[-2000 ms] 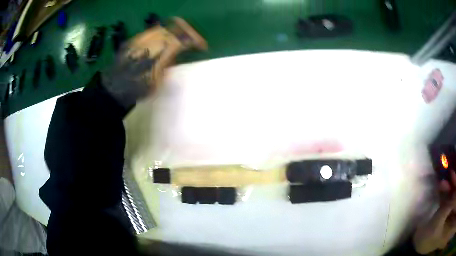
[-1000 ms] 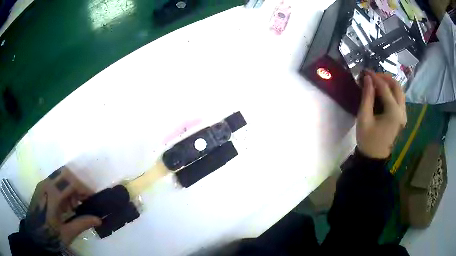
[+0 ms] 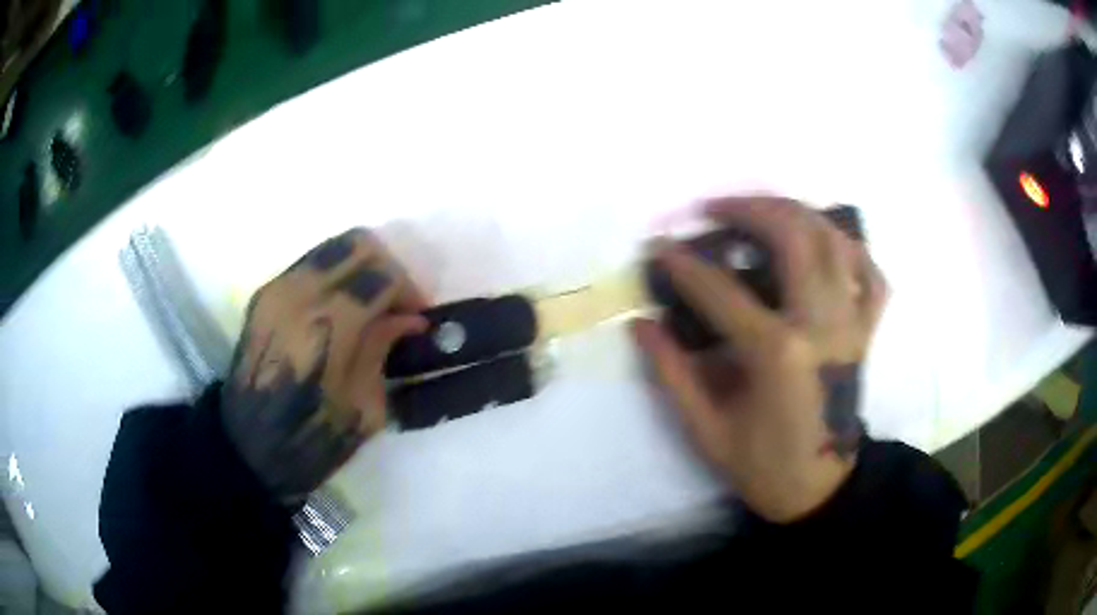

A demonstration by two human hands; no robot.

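A black housing [image 3: 487, 333] with a bright silver disc [image 3: 450, 336] lies at the left end of the tan strip [image 3: 592, 309], above black stop blocks [image 3: 467, 394]. My left hand [image 3: 322, 348] has its thumb and fingers on this housing's left end. A second black housing [image 3: 677, 284] with a silver disc [image 3: 742, 257] lies at the strip's right end. My right hand [image 3: 770, 348] is blurred and spread over it, fingers on its top and thumb at its lower side. Much of this housing is hidden under my fingers.
Shiny ribbed silver rods [image 3: 172, 300] lie left of my left hand. A black box with a glowing red switch [image 3: 1035, 189] stands at the right. A pink piece [image 3: 962, 33] lies top right. Dark units [image 3: 130, 103] lie on the green belt [image 3: 349, 60].
My right hand has moved from the black box to the right housing. The left housing now shows a silver disc, with my left hand still at its end. The view has turned.
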